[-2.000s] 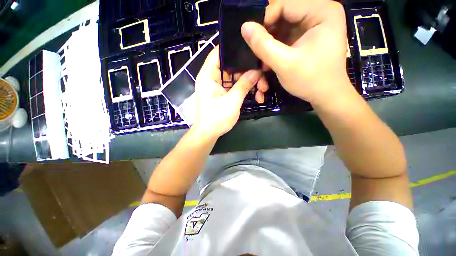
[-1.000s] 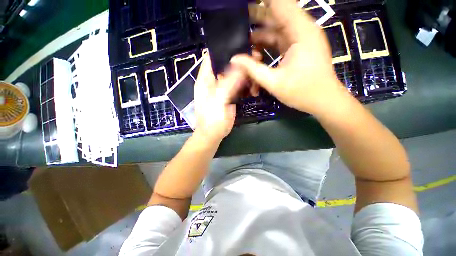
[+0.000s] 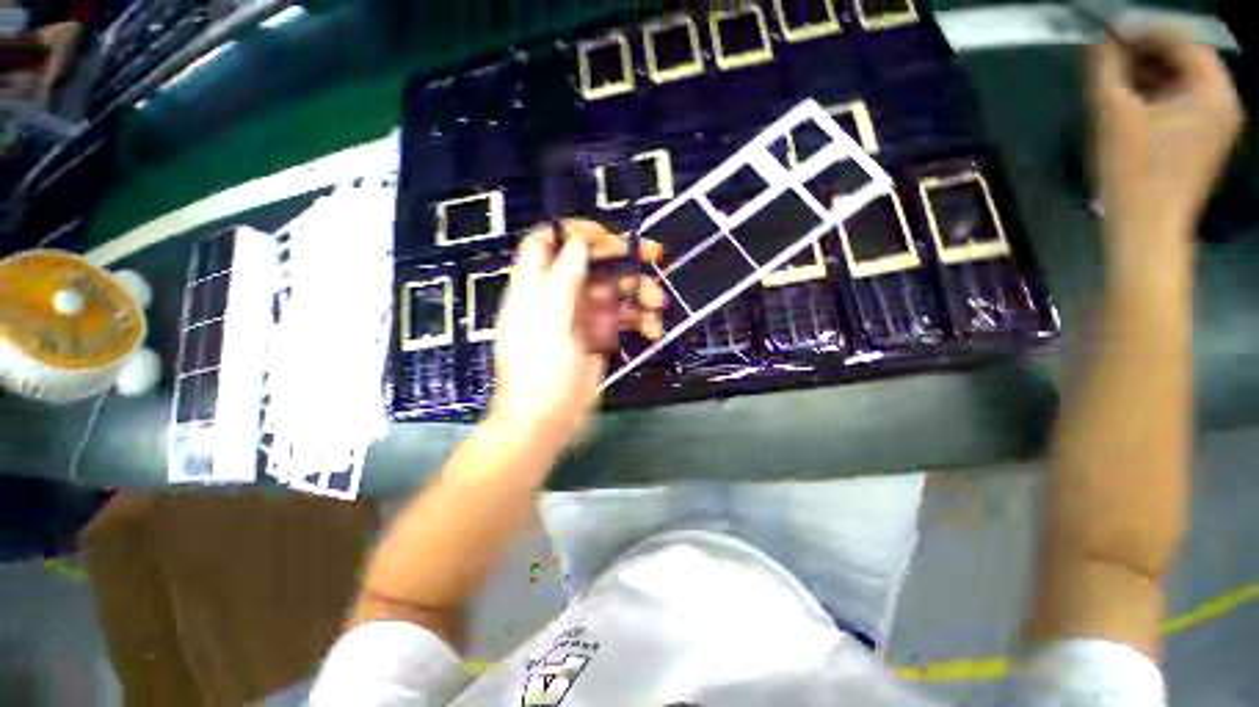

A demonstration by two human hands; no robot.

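Observation:
My left hand point(image 3: 559, 311) is over the front of the black blister tray point(image 3: 545, 131), its fingers curled around a dark handset part that is blurred and hard to tell from the tray. My right hand point(image 3: 1167, 118) is raised at the upper right, away from the tray, blurred, fingers bent; whether it holds anything cannot be told. A sticker sheet point(image 3: 746, 228) with white grid lines lies slanted over the tray, with dark rectangles and open windows at its upper end. Phone-shaped parts with cream frames point(image 3: 962, 217) sit in the tray pockets.
Spare sticker sheets point(image 3: 207, 332) and a pile of white waste lattice point(image 3: 325, 332) lie left of the tray. A white and orange fan point(image 3: 62, 325) stands at far left. A brown cardboard box point(image 3: 221, 587) is below the bench edge.
My right hand has left my left hand and moved out to the upper right. My left hand is lower in view. The tray and slanted sheet show more fully as the view has shifted.

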